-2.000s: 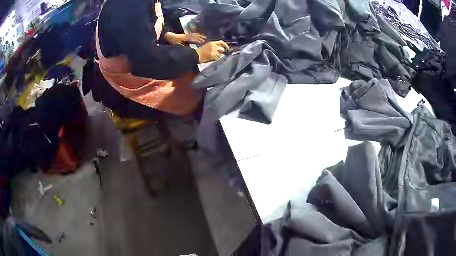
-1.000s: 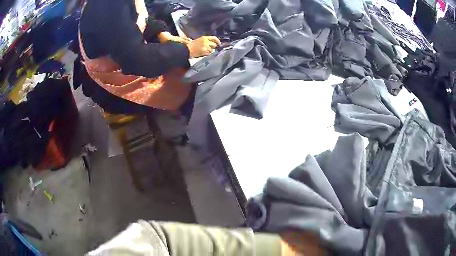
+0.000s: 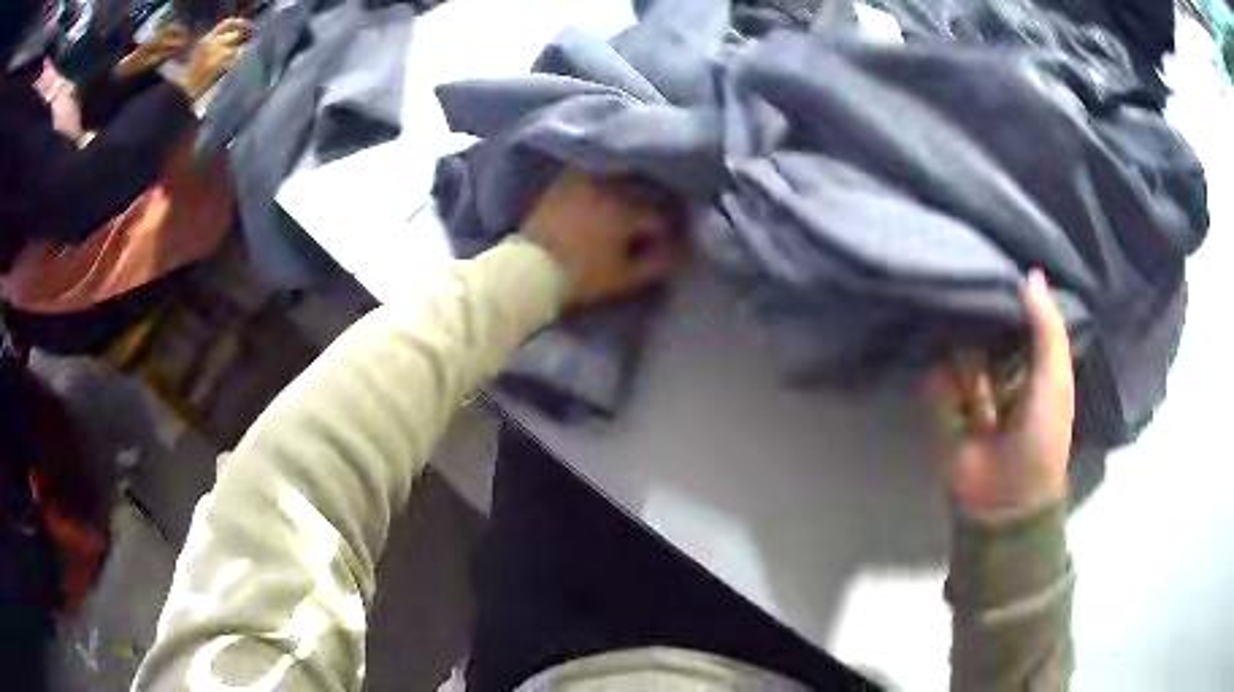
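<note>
A dark grey jacket [image 3: 893, 176] lies heaped and partly lifted over the white table in front of me. My left hand [image 3: 602, 241] grips its cloth at the left side; the fingers are blurred and partly under the folds. My right hand [image 3: 1008, 406] is at the jacket's lower right edge, thumb up along the cloth and fingers curled. Something small with a dull yellowish glint shows in the right palm, too blurred to name. A corner of cloth hangs below my left hand.
The white table [image 3: 366, 203] has its near edge running diagonally in front of me. A person in a dark top and orange-pink apron [image 3: 135, 243] sits at the upper left, hands on grey cloth [image 3: 359, 122]. More garments lie along the far side.
My view has turned right and down. Both hands are now in view on the jacket, which has been gathered and partly lifted. Earlier only the left sleeve and part of that hand showed.
</note>
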